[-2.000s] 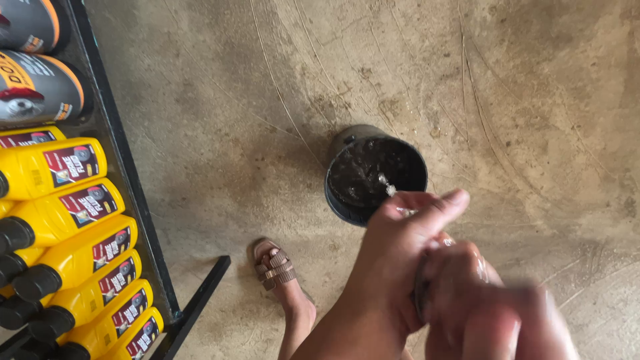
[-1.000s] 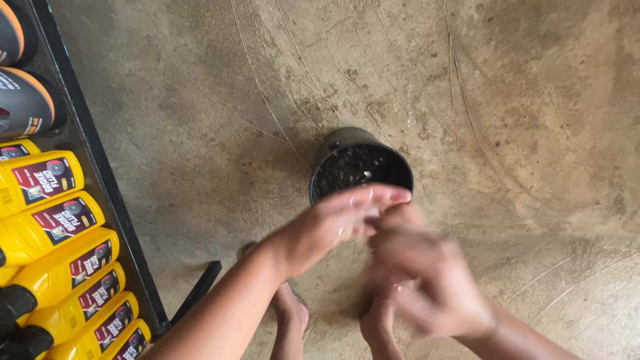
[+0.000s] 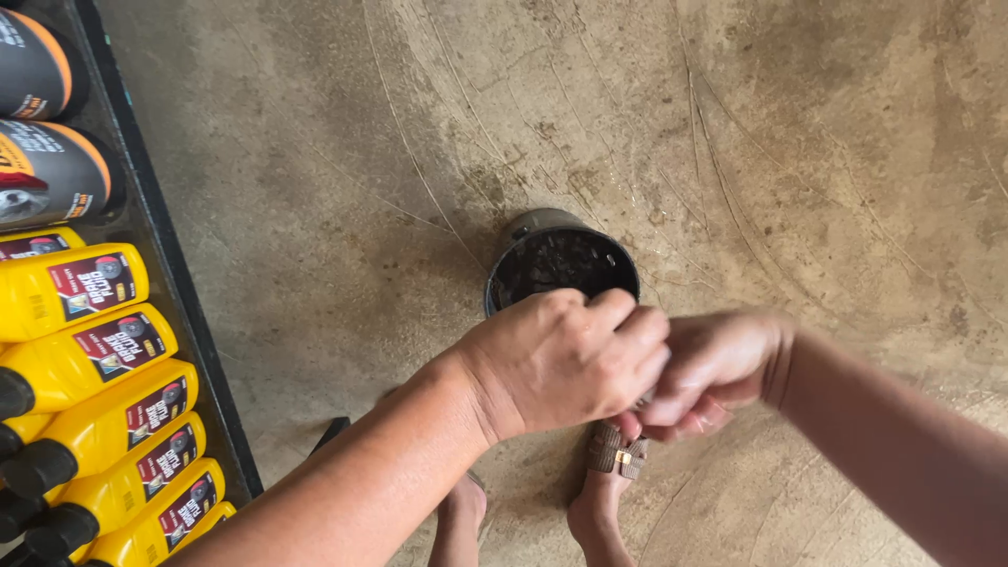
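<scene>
My left hand (image 3: pixel 571 358), wet and with its fingers curled, presses against my right hand (image 3: pixel 705 374) just below the bucket in the view. The right hand is blurred and wet, its fingers partly bent. Between the two hands a small bit of something greyish shows, too hidden to name, and I cannot tell which hand grips it. Beyond the left knuckles stands a dark bucket (image 3: pixel 520 236) on the concrete floor, with dark liquid inside; the left hand covers part of its near rim.
On the left, a black metal shelf (image 3: pixel 169 256) holds several yellow brake fluid bottles (image 3: pixel 118 339) and dark grey containers with orange bands (image 3: pixel 67 169). My feet, one in a brown sandal (image 3: pixel 610 449), are below my hands. Scratched concrete floor (image 3: pixel 748 181) surrounds the bucket.
A second ago the left hand was stretched out over the bucket's near rim; now its fingers are curled against the right hand. Two seconds ago clear water was visible at the hands above the bucket.
</scene>
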